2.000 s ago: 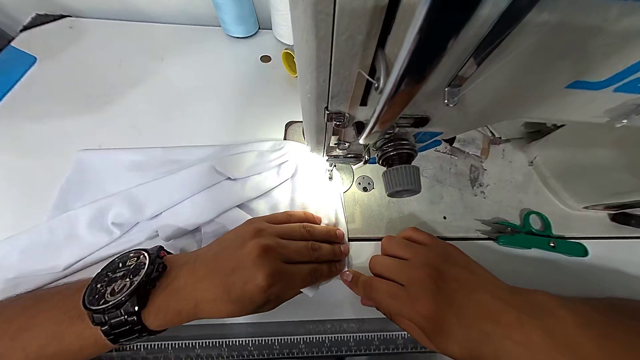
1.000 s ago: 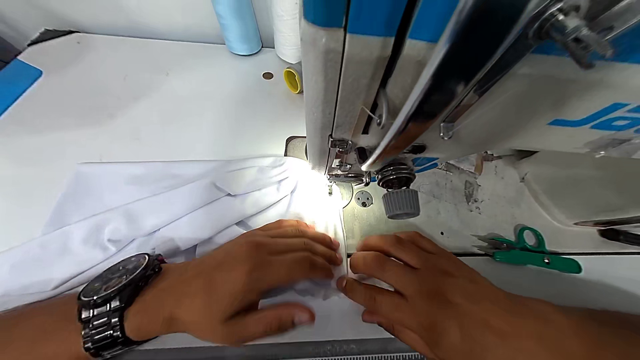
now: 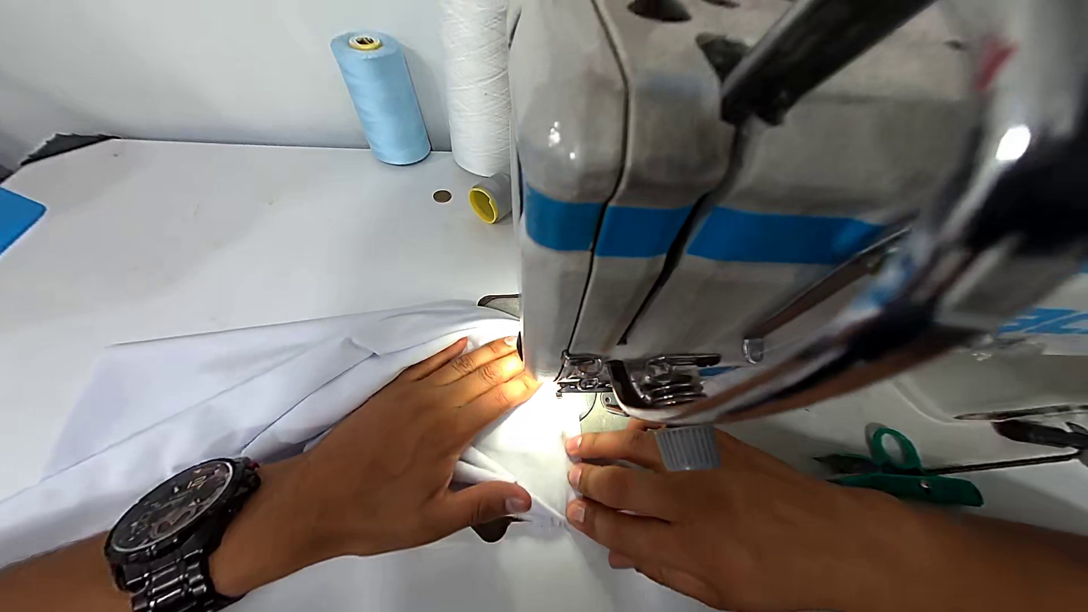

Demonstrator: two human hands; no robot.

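White fabric (image 3: 314, 374) lies in folds across the table and runs under the needle area of an industrial sewing machine (image 3: 680, 187), lit by a bright lamp. My left hand (image 3: 408, 450), with a black wristwatch (image 3: 183, 527) on the wrist, rests flat on the cloth left of the needle, its fingers reaching up beside the machine head. The fingertips of my right hand (image 3: 680, 501) touch the fabric's right edge, just below the presser foot area. Neither hand grips the cloth. The needle itself is lost in the glare.
Green thread snips (image 3: 918, 484) lie right of my right hand. Behind the fabric stand a light blue thread cone (image 3: 382, 102) and a white thread cone (image 3: 478, 93), with a yellow-rimmed tube (image 3: 486, 202) and a small round disc (image 3: 442, 195) nearby. A blue item (image 3: 17, 217) is at far left.
My left hand has moved up along the cloth, nearer the needle, and its fingers have spread. My right hand stays at the fabric's edge. The view has come closer to the machine head.
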